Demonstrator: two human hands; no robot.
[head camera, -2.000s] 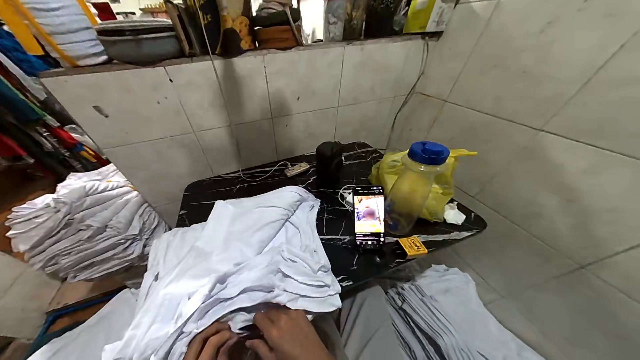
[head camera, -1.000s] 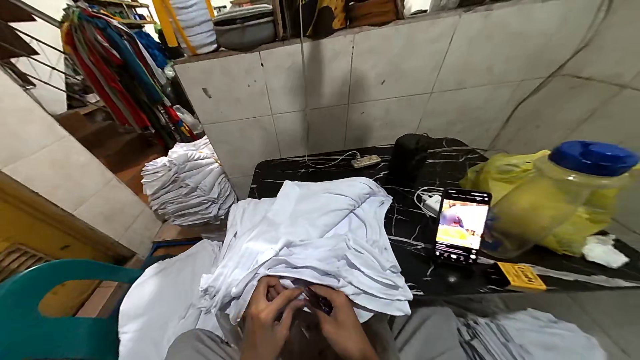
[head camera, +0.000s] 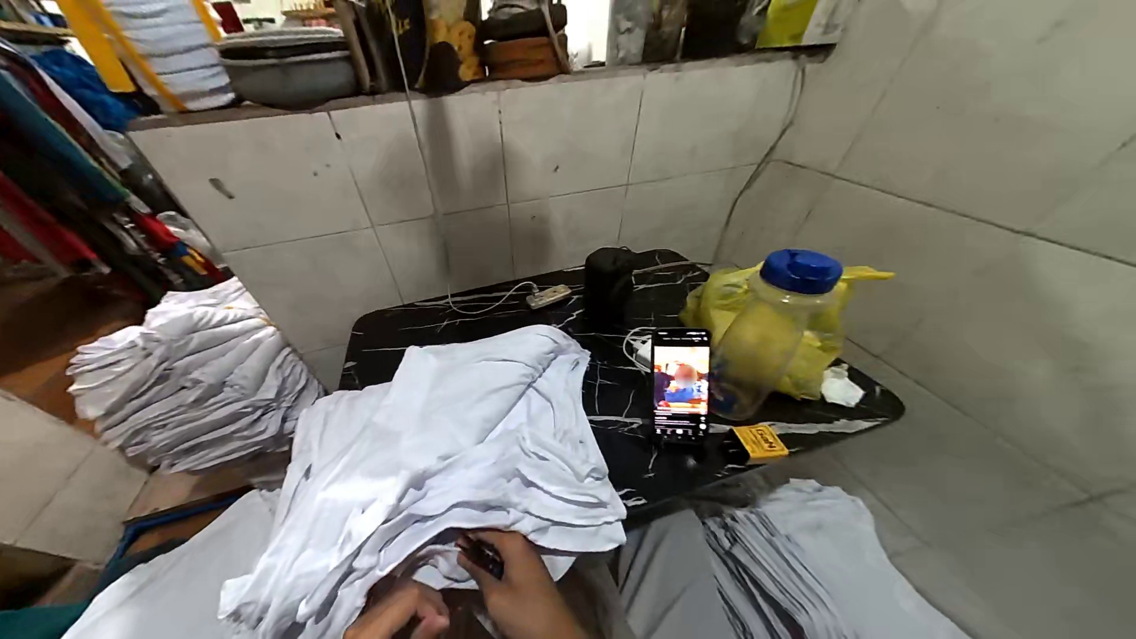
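A heap of white cloth garments lies on a black marble-patterned table and hangs over its near edge. At that edge my right hand holds a small dark tool, its kind unclear, against the cloth. My left hand is just left of it, fingers curled at the lower cloth; whether they grip it cannot be told. A lit smartphone stands upright right of the heap, in front of a clear plastic jug with a blue lid.
A yellow plastic bag, a yellow-and-black small box, a dark cylindrical object and a power strip are on the table. White garments are stacked at left and lie at lower right. Tiled walls stand behind.
The view has swung right since one second ago. My hands, close together then at the cloth's edge, are now a little apart, the left one lower.
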